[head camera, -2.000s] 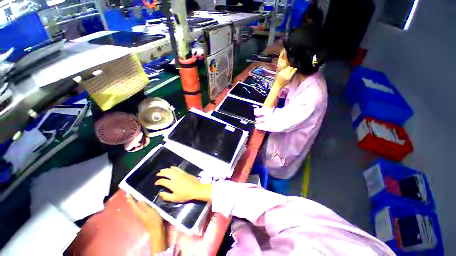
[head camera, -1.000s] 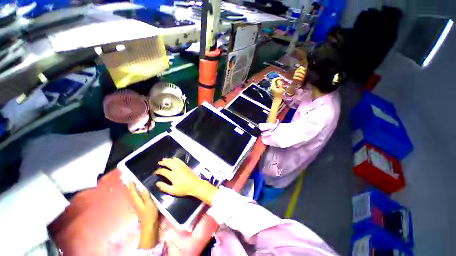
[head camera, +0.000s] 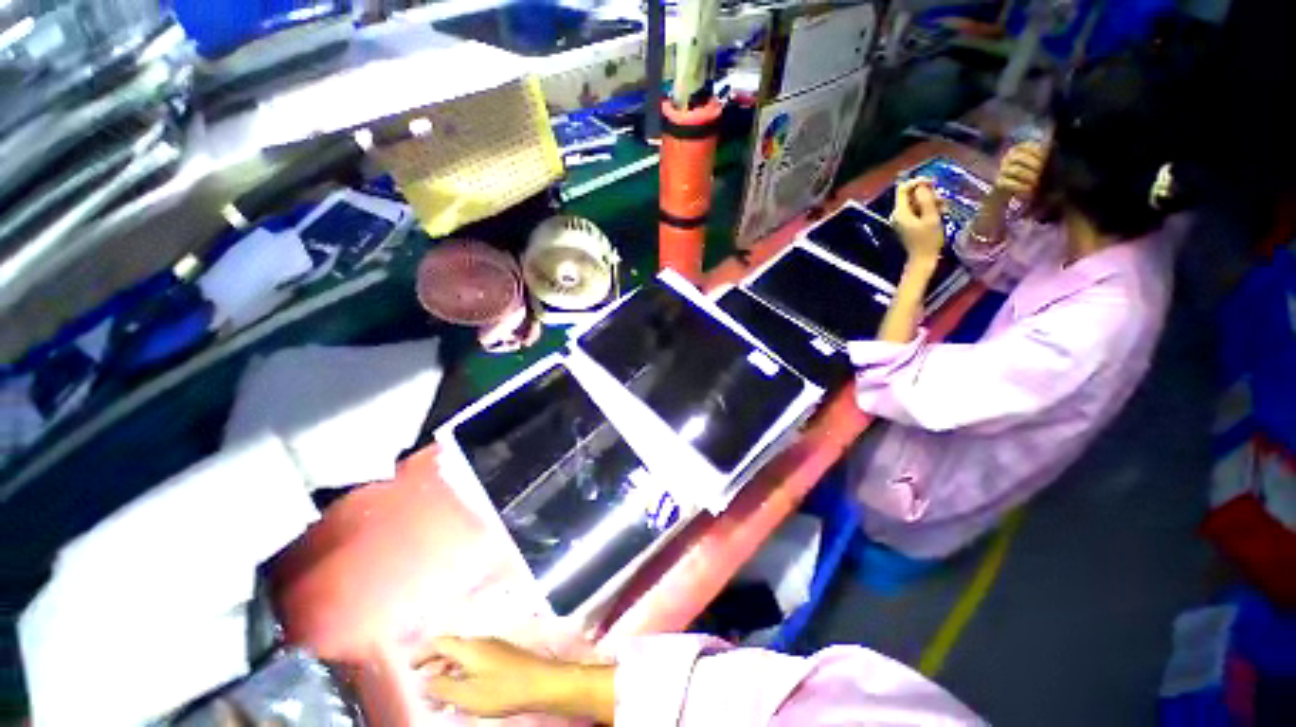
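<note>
A tablet with a glossy black screen and white border (head camera: 529, 452) lies on the red-orange bench in front of me, with glare on its lower part. My right hand (head camera: 498, 679) is just below it near the frame's bottom edge, over the bench, fingers slightly curled and apart, with nothing seen in it. My left hand cannot be made out. A blurred patch of clear film (head camera: 292, 693) shows at the bottom left. A stack topped by another black-screened tablet (head camera: 697, 372) lies behind, its edge against the first tablet.
White sheets (head camera: 157, 568) lie at the left. A pink fan (head camera: 469, 281), a cream fan (head camera: 570, 264) and an orange-red post (head camera: 687, 192) stand beyond. At the right, a person in a pink smock (head camera: 1045, 334) sits beside more tablets (head camera: 822, 294).
My right hand has come off the tablet's screen and down towards me. My left hand has left the tablet's near-left edge. The view has turned left.
</note>
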